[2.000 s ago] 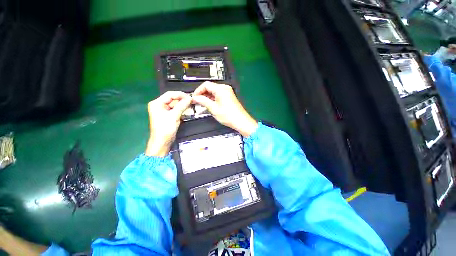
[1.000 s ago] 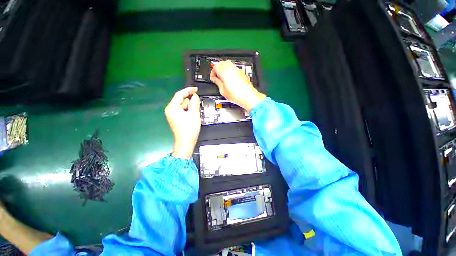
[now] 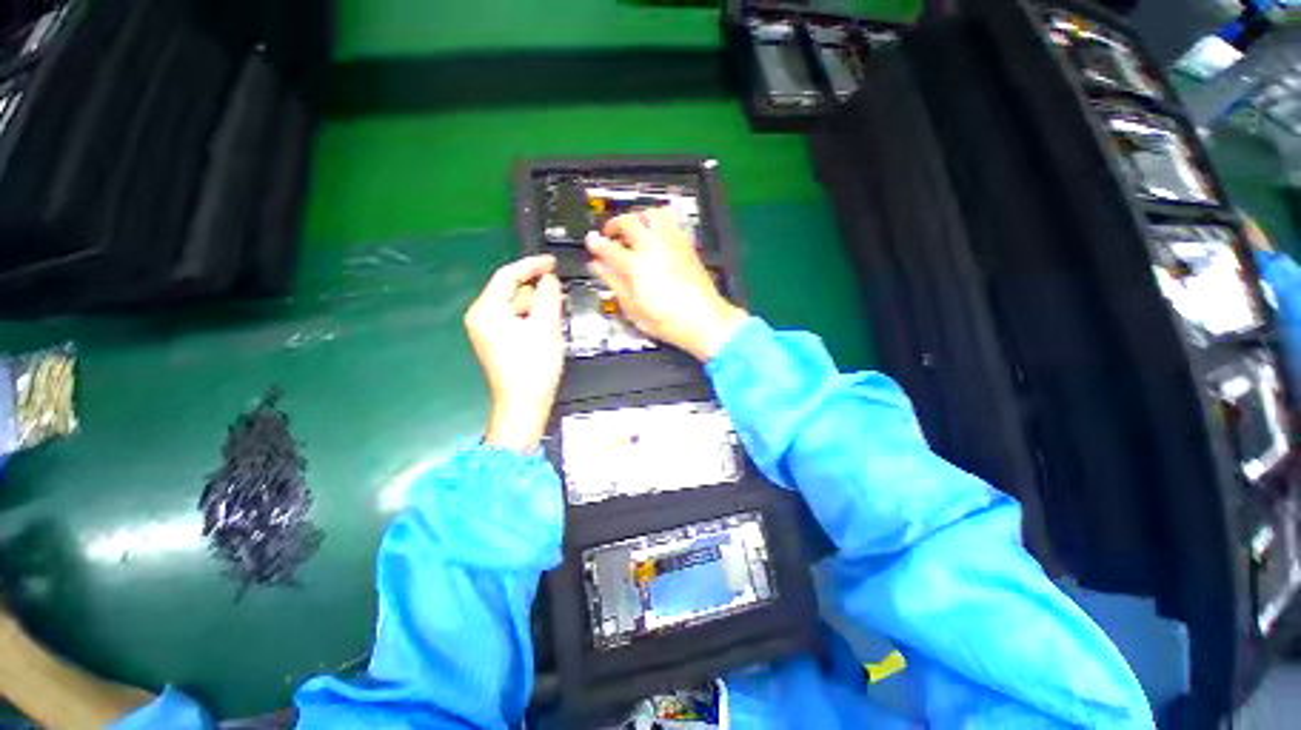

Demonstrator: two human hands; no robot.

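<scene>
A black foam tray point(image 3: 649, 374) lies on the green bench with four phone frames in a column of slots. My right hand point(image 3: 659, 278) is over the top two slots, its fingertips at the lower edge of the top phone frame point(image 3: 571, 204); whether they pinch a small part cannot be told. My left hand point(image 3: 517, 328) is beside the second phone frame point(image 3: 592, 325), thumb and forefinger close together; anything between them is too small to see. The third frame point(image 3: 649, 451) is silver-white. The lowest frame point(image 3: 678, 582) shows an orange tab.
A pile of small black parts point(image 3: 261, 499) lies left of the tray. A bag of pale parts point(image 3: 46, 397) is at the far left. Stacked black foam trays stand at the upper left point(image 3: 157, 171) and right point(image 3: 985, 285). Another person's bare forearm point(image 3: 57, 685) shows at the lower left.
My right hand first left my left hand for the top frame, then shifted slightly down, its fingers now more spread. My left hand has stayed beside the second frame since they separated.
</scene>
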